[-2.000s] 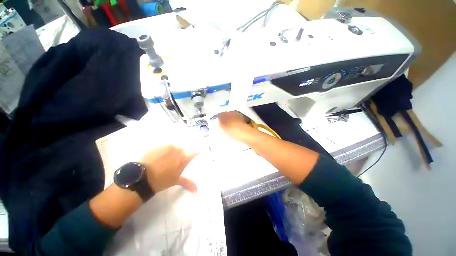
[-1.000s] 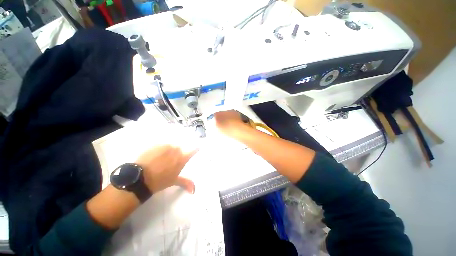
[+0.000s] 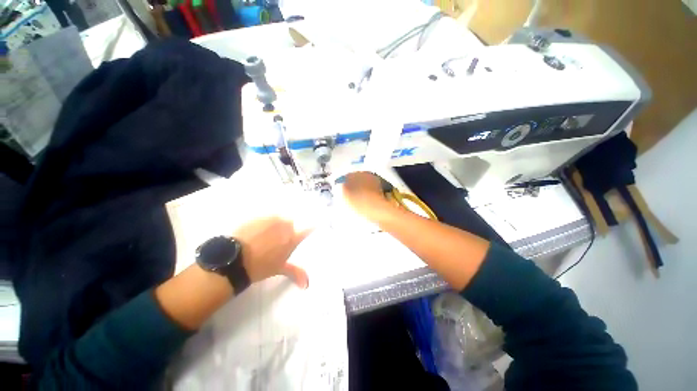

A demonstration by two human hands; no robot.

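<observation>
A white panel (image 3: 267,336) lies under the needle area of the white sewing machine (image 3: 367,99) and hangs over the table's front edge. It joins a large dark navy garment (image 3: 115,168) heaped at the left. My left hand (image 3: 269,246), with a watch at the wrist, lies flat on the panel, thumb apart, left of and below the presser foot (image 3: 324,191). My right hand (image 3: 364,194) is just right of the foot; its fingertips are washed out by glare, so I cannot tell whether it grips anything. Yellow-handled shears (image 3: 415,204) lie beside my right wrist.
A dark strip (image 3: 447,198) lies under the machine arm, with black snips (image 3: 533,183) to its right. The ruler-marked table edge (image 3: 397,288) runs in front. Black and tan strips (image 3: 627,198) hang at the right end. Clear bags (image 3: 462,336) are below the table.
The whole view has shifted slightly, so the machine and table appear a little further right and lower. Both hands keep nearly the same places beside the presser foot.
</observation>
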